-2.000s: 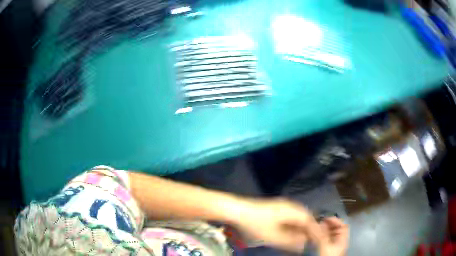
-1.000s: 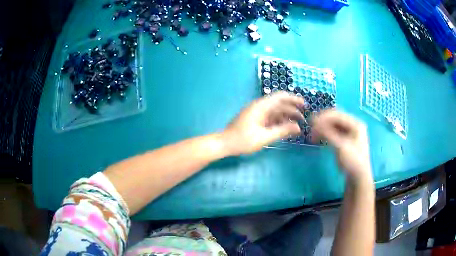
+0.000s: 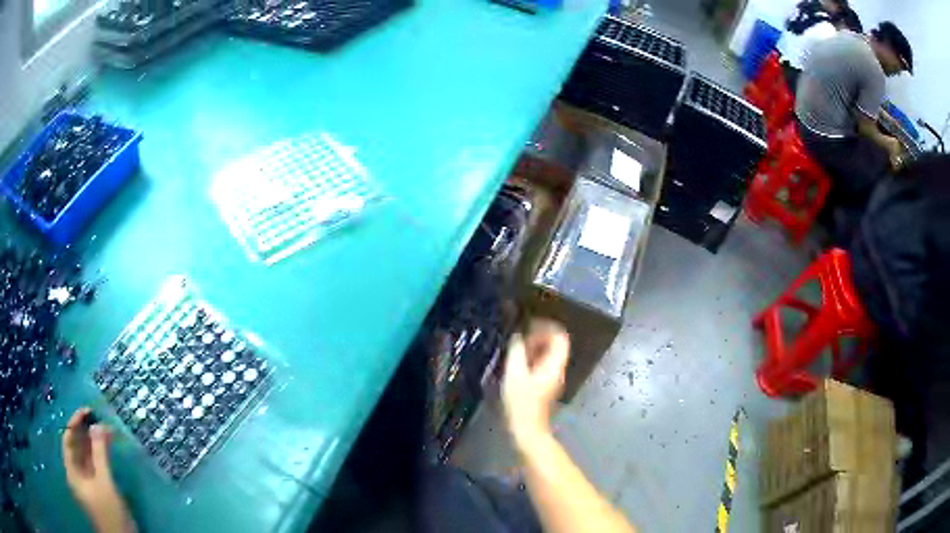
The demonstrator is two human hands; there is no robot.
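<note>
A clear blister tray (image 3: 185, 377) lies on the green-teal mat at lower left. Most pockets hold small round black parts, some with pale faces; pockets along its upper left edge look empty. My left hand (image 3: 92, 458) is at the lower left, beside the tray's left side, with fingers curled; a small dark spot shows at its fingertips, too unclear to name. My right hand (image 3: 536, 364) is off the bench, in front of the wrapped cartons. Its fingers are bent and blurred, and whether it holds anything is hidden.
A second blister tray (image 3: 292, 195) lies farther along. A blue bin (image 3: 73, 172) of dark parts and a loose component pile (image 3: 31, 323) are left. Wrapped cartons (image 3: 594, 245) and black slotted crates (image 3: 708, 156) stand beside the bench. Red stools (image 3: 818, 323), plain cartons (image 3: 833, 458) and seated people (image 3: 839, 89) are right.
The view has swung right toward the aisle. My hands were together over the filled tray; now they are far apart, the left beside the tray and the right out past the bench edge.
</note>
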